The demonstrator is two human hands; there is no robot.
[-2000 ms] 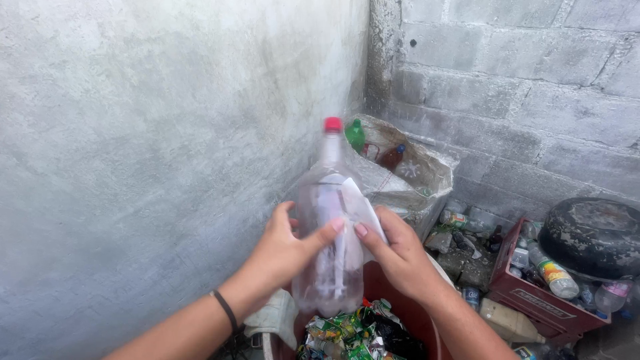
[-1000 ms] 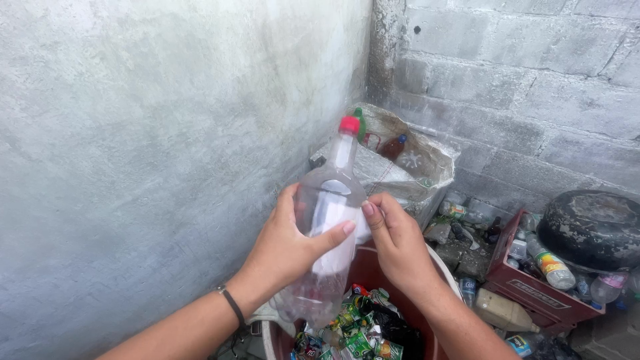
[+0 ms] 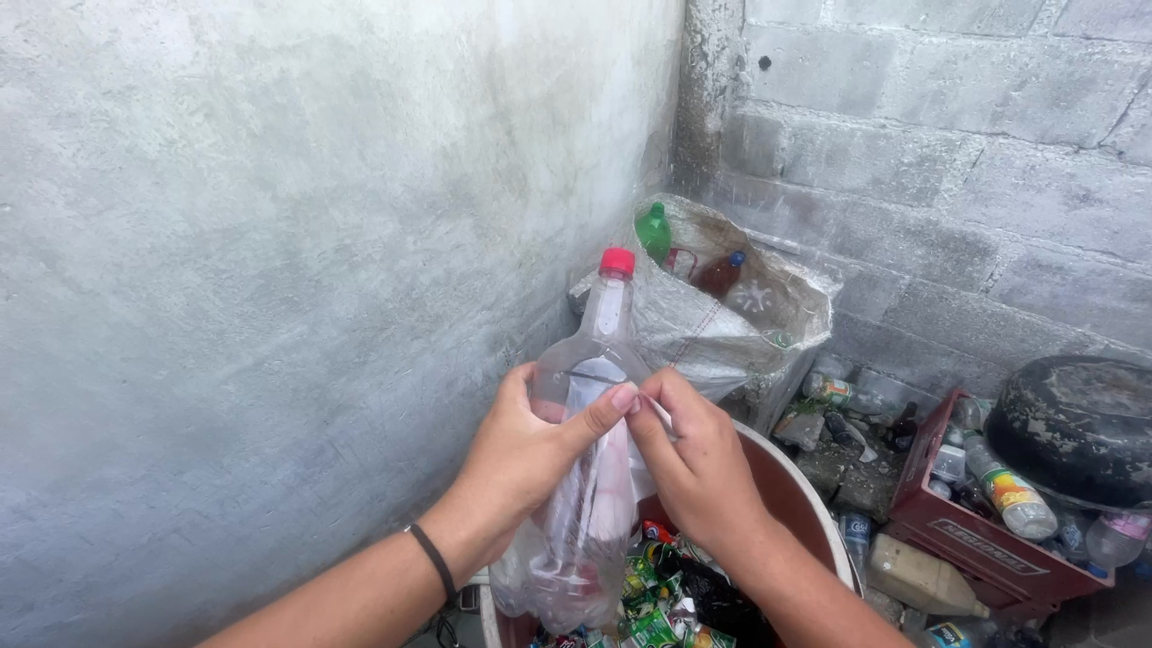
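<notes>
A large clear plastic bottle [image 3: 598,351] with a red cap [image 3: 617,262] stands nearly upright, tilted slightly, in my left hand [image 3: 526,450], whose fingers wrap its left side. My right hand [image 3: 697,454] pinches the edge of a partly loosened, whitish label [image 3: 661,416] at the bottle's right side, close to my left thumb. Below the bottle is a round reddish bin [image 3: 801,481] with a pale rim, holding crumpled labels and wrappers [image 3: 652,625] and some black plastic.
Behind the bin, a white woven sack [image 3: 693,333] holds a green bottle [image 3: 655,234] and other bottles. At right, a dark red crate [image 3: 981,558] of bottles carries a blackened round pot [image 3: 1075,427]. A beige jug [image 3: 922,576] lies beside it. Walls rise left and behind.
The right hand has moved in against the left thumb at the bottle. One second ago it was slightly apart, to the right, pinching the label's edge.
</notes>
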